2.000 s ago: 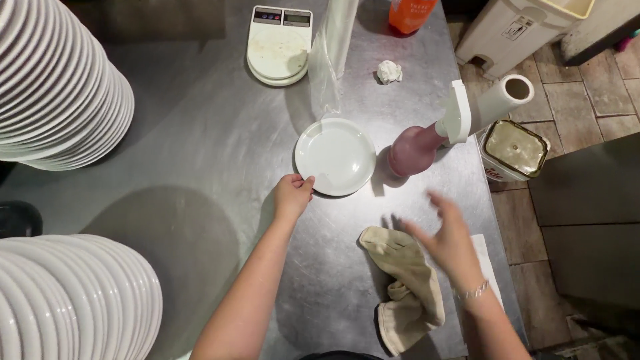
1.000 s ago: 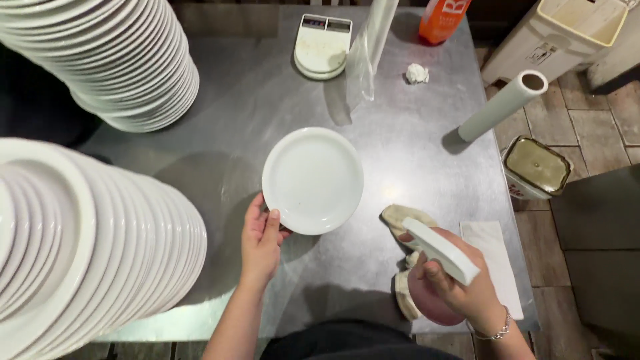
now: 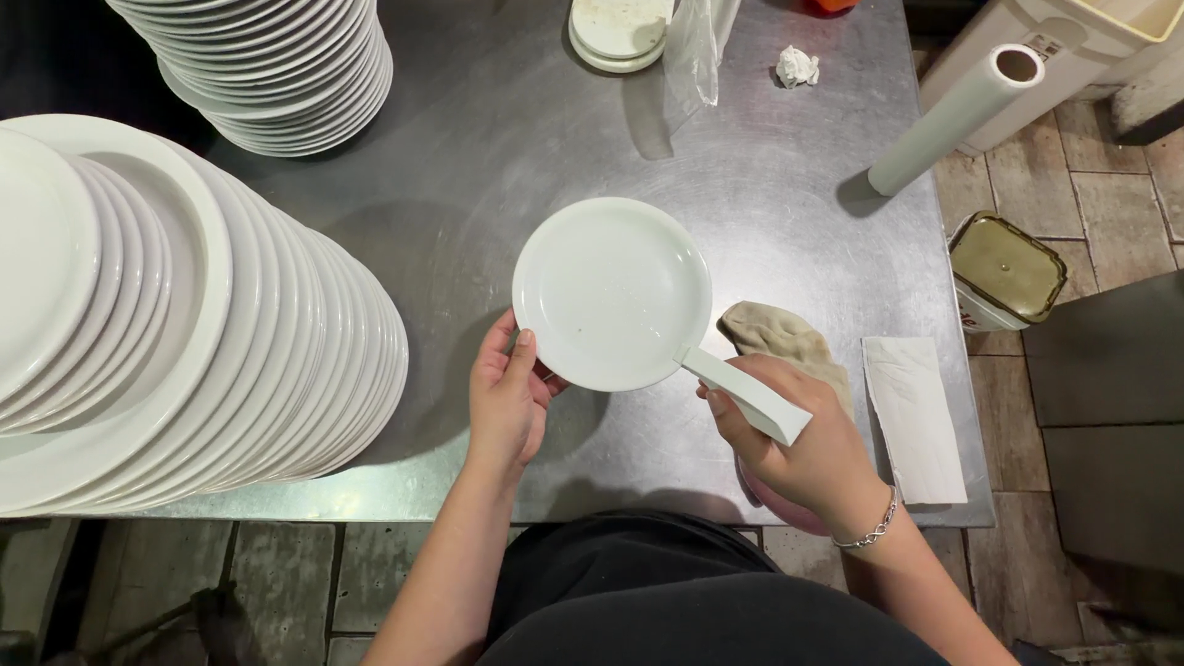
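A small white plate (image 3: pixel 610 291) is held by its lower left rim in my left hand (image 3: pixel 507 398), thumb on top and fingers beneath. My right hand (image 3: pixel 800 444) grips a spray bottle by its white trigger head (image 3: pixel 747 393), whose nozzle end is at the plate's lower right rim. Most of the pinkish bottle body (image 3: pixel 782 504) is hidden under the hand. Partly behind the right hand, a crumpled beige cloth (image 3: pixel 786 338) lies on the steel table. A folded white paper towel (image 3: pixel 914 421) lies to its right.
Tall stacks of white plates (image 3: pixel 305 370) (image 3: pixel 287 83) stand at the left. A white scale (image 3: pixel 620 32), clear plastic (image 3: pixel 694 55) and crumpled paper (image 3: pixel 797 67) are at the back. An upright white tube (image 3: pixel 953 120) stands near the table's right edge, with a lidded tub (image 3: pixel 1008 268) beyond it.
The spray bottle stood on the table two seconds ago and is now in my right hand. My left hand has lifted the plate, and the bottle's head has come to the plate's rim.
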